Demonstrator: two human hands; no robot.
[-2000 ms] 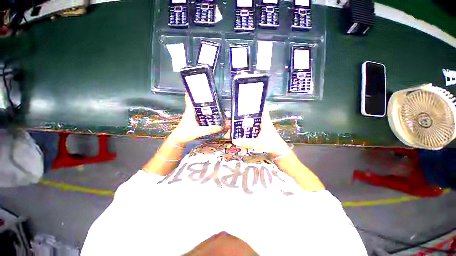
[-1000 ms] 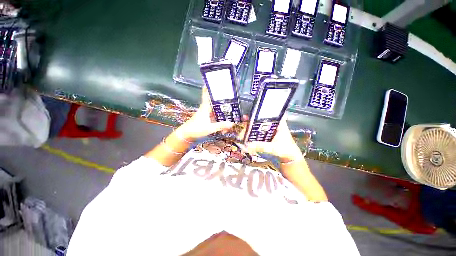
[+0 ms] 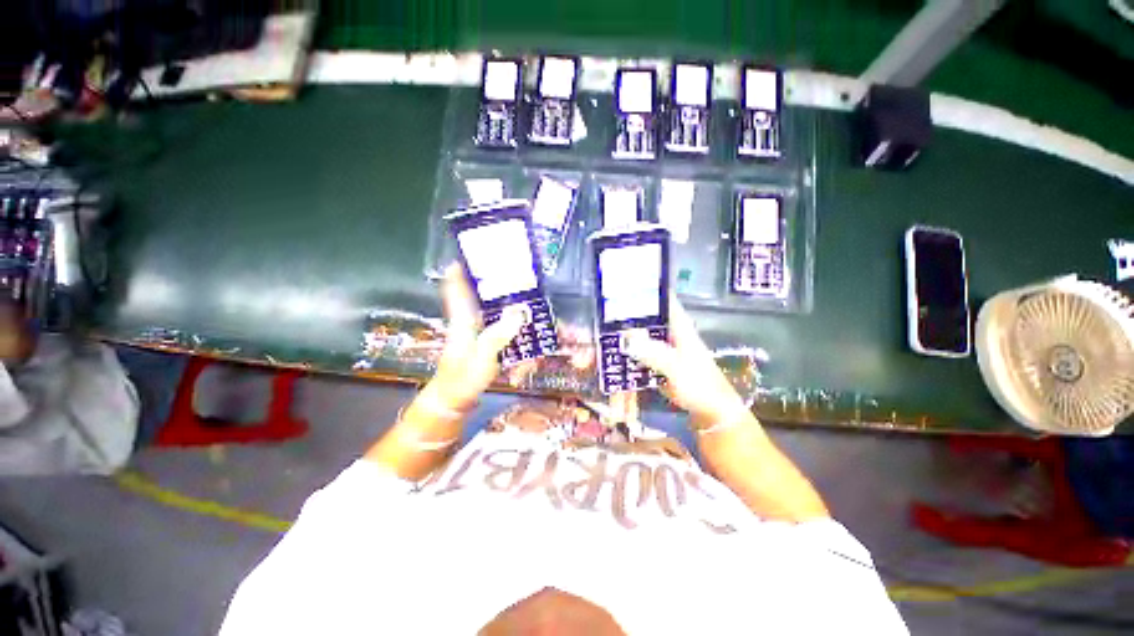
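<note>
My left hand holds a black keypad phone, face up with a bright white screen, its thumb over the keys. My right hand holds a second keypad phone, also lit, its thumb on the keys. Both phones are held above the bench's front edge, side by side and apart. Behind them lies a clear plastic tray with several lit keypad phones in its back row and more in its front row. White slips lie in front-row pockets. The held phones partly hide the front row.
A smartphone lies right of the tray, beside a cream fan. A black ribbed block stands by the metal post. Red stools stand below the green bench. Part of another person shows at the left edge.
The view has turned and shows more of the bench's back. Both hands still hold their phones. The right phone is more upright than a second ago, and both thumbs now lie over the keys.
</note>
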